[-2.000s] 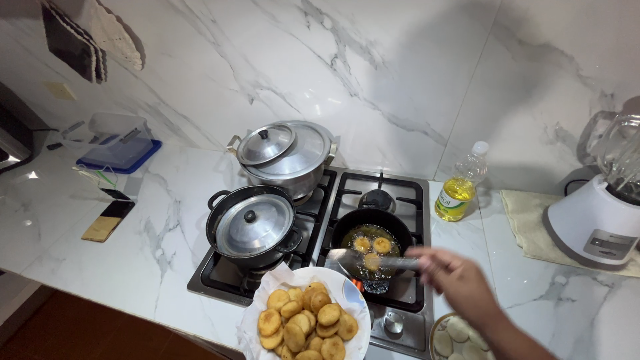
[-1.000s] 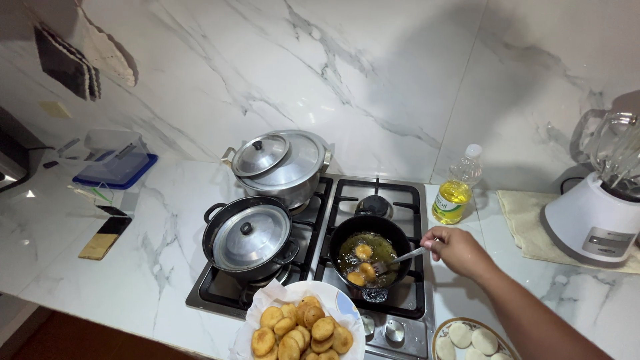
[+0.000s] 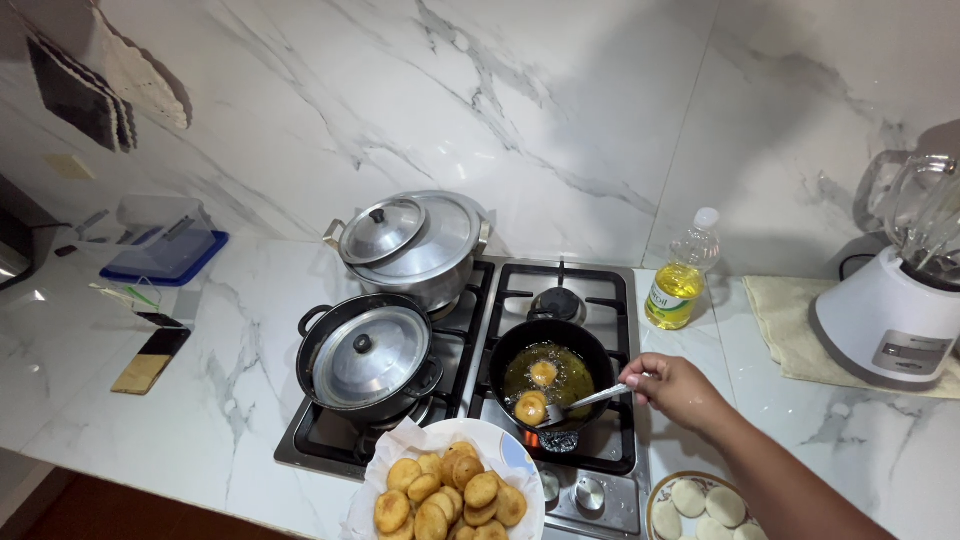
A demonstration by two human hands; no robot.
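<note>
My right hand (image 3: 670, 386) grips the handle end of a metal fork (image 3: 596, 398), whose tines are down in the oil of a small black pot (image 3: 604, 358). Several golden dough rounds (image 3: 531, 407) fry there; two lie together against the tines and another (image 3: 543, 373) floats a little farther back. A plate (image 3: 495, 435) lined with paper, piled with fried rounds (image 3: 431, 517), is at the front of the stove. Pale uncooked rounds (image 3: 724, 506) lie on a patterned plate (image 3: 660, 491) below my right forearm. My left hand is out of view.
On the gas stove (image 3: 630, 450) stand a black pot with a metal lid (image 3: 371, 356) and a large aluminium pot (image 3: 442, 277). An oil bottle (image 3: 675, 292) and a blender (image 3: 885, 322) on a cloth (image 3: 772, 330) are at right. A plastic container (image 3: 169, 247) stands at left.
Two seconds ago a utensil was held above the black pot; now the fork's tines are in its oil. The frying rounds have shifted, two now lying together near the front.
</note>
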